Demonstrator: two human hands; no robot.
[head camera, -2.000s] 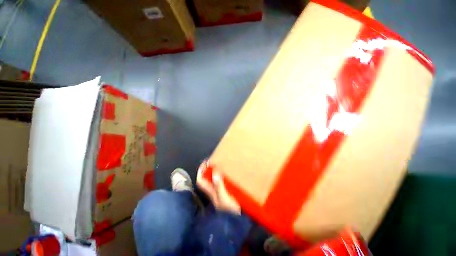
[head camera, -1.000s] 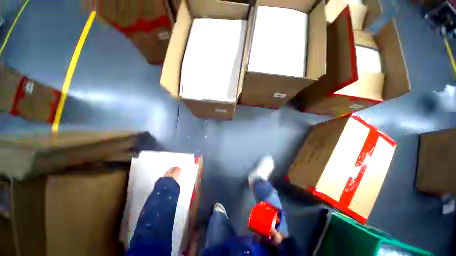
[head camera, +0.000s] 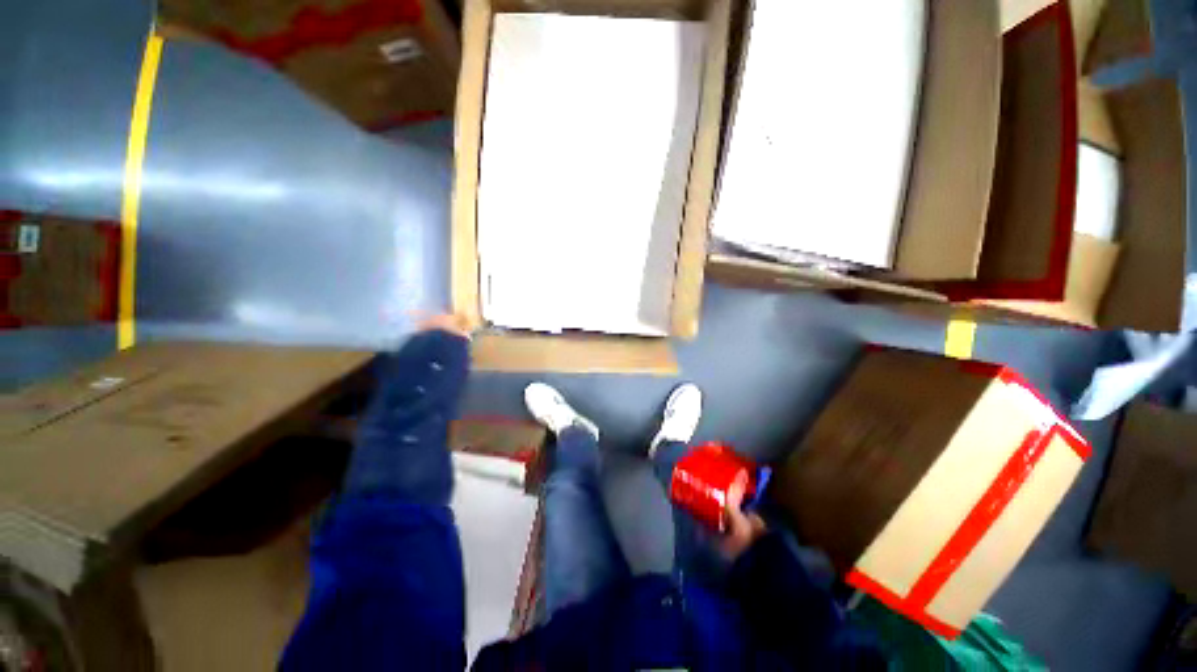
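Note:
An open shipping carton (head camera: 574, 353) stands ahead of me, with a white top sheet (head camera: 591, 171) lying inside it. My left hand (head camera: 444, 323) is small and blurred at the carton's near left corner; I cannot tell whether its fingers grip the cardboard. My right hand (head camera: 740, 520) holds a tape dispenser with a roll of red tape (head camera: 709, 483) in front of my right leg; a bit of blue shows beside it. The dispenser is apart from the carton.
A second open carton (head camera: 956, 145) and a third (head camera: 1153, 197) stand to the right. A sealed carton (head camera: 978, 525) is at lower right, beside a green tote (head camera: 965, 646). Flat cardboard (head camera: 171, 420) and white sheets (head camera: 496, 551) are at lower left.
The red-taped carton held two seconds ago is let go and stands at right. My left hand has moved from the white sheets to the open carton's corner. The open cartons are nearer.

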